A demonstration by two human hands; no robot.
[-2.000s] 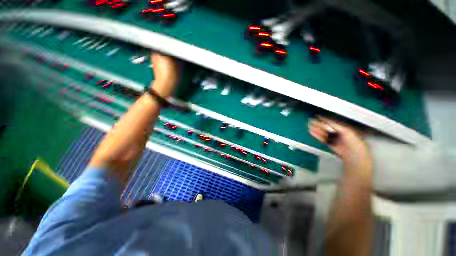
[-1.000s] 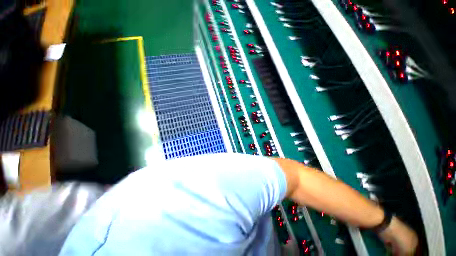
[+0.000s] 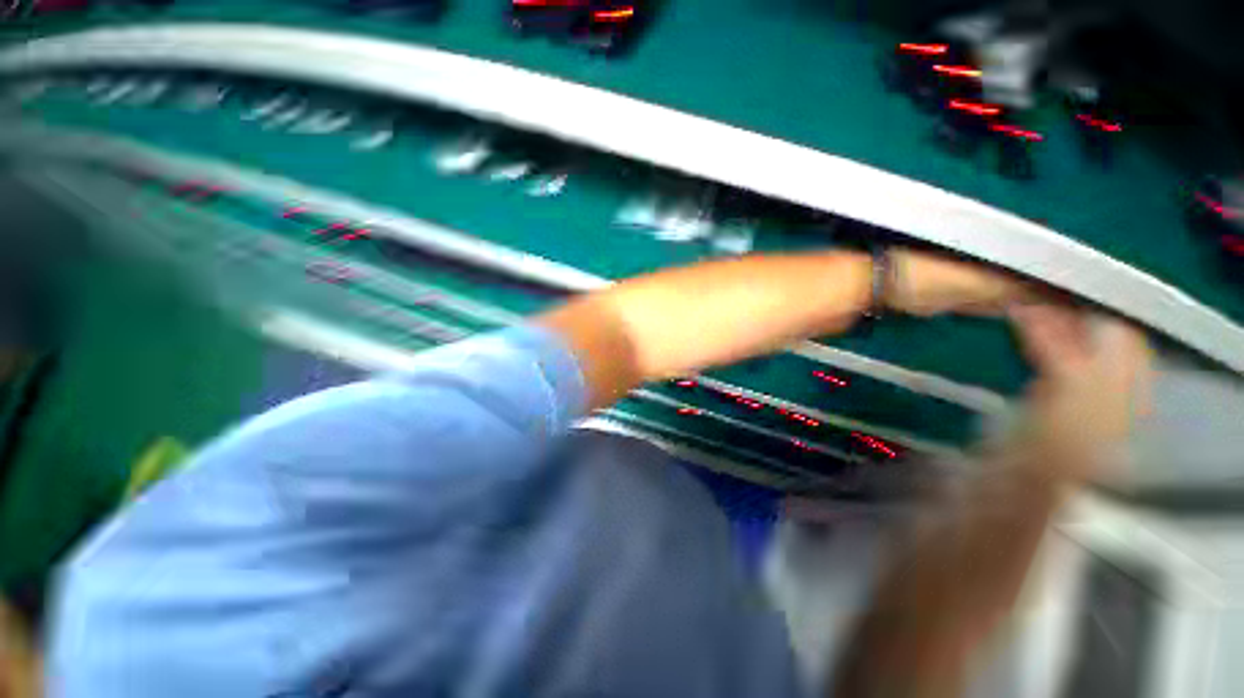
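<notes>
My left hand (image 3: pixel 962 284), with a dark band at the wrist, reaches right under the white front edge of an upper rack shelf (image 3: pixel 682 137). My right hand (image 3: pixel 1085 348) is blurred and meets or overlaps it at the right end of the shelf below. The fingers are hidden or smeared, so I cannot tell whether either hand holds anything. White connectors (image 3: pixel 675 218) of the charging leads lie on the green shelf, left of my hands.
Black devices with red lights (image 3: pixel 969 102) sit on the upper shelf. Lower tiers with red lights (image 3: pixel 764 406) run below my left arm. A pale cabinet or frame (image 3: pixel 1173 573) stands at the lower right. Green floor (image 3: pixel 96 368) shows at the left.
The view has turned back from the aisle and bench to the rack's right end. My right hand has come into view beside my left. The bench has left the picture.
</notes>
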